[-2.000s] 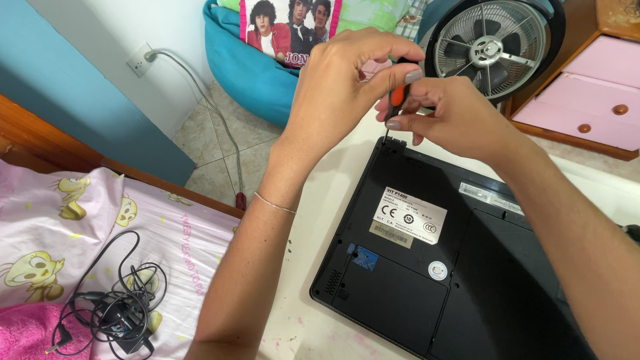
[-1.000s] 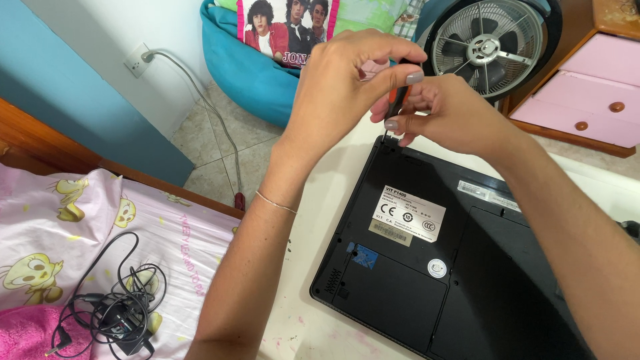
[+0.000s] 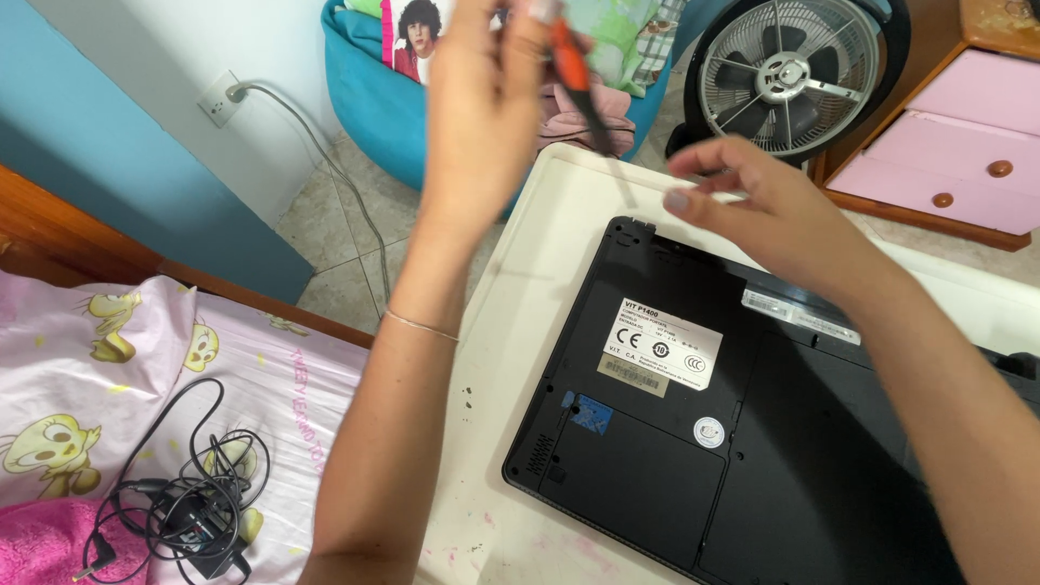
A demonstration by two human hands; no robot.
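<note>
A black laptop [image 3: 650, 422] lies upside down on a white table [image 3: 520, 301], its underside with labels, screws and cover panels facing up. Above the table's far left edge, my left hand [image 3: 487, 106] is raised and blurred, holding a screwdriver [image 3: 575, 69] with an orange and black handle. The blurred shaft points down toward the laptop's far left corner, apart from it. My right hand [image 3: 731, 195] hovers just right of that corner, fingers apart, with nothing seen in it.
A coiled black power adapter [image 3: 195, 520] lies on the pink printed bedding [image 3: 268, 390] at left. Beyond the table are a teal beanbag [image 3: 374, 122] with cloths and a printed pillow, a round fan [image 3: 784, 77], and pink drawers [image 3: 959, 138]. A cord [image 3: 349, 179] runs from the wall outlet [image 3: 218, 99].
My left hand has lifted up and away from the laptop's corner with the screwdriver. My right hand has moved right, off the screwdriver, and its fingers have parted.
</note>
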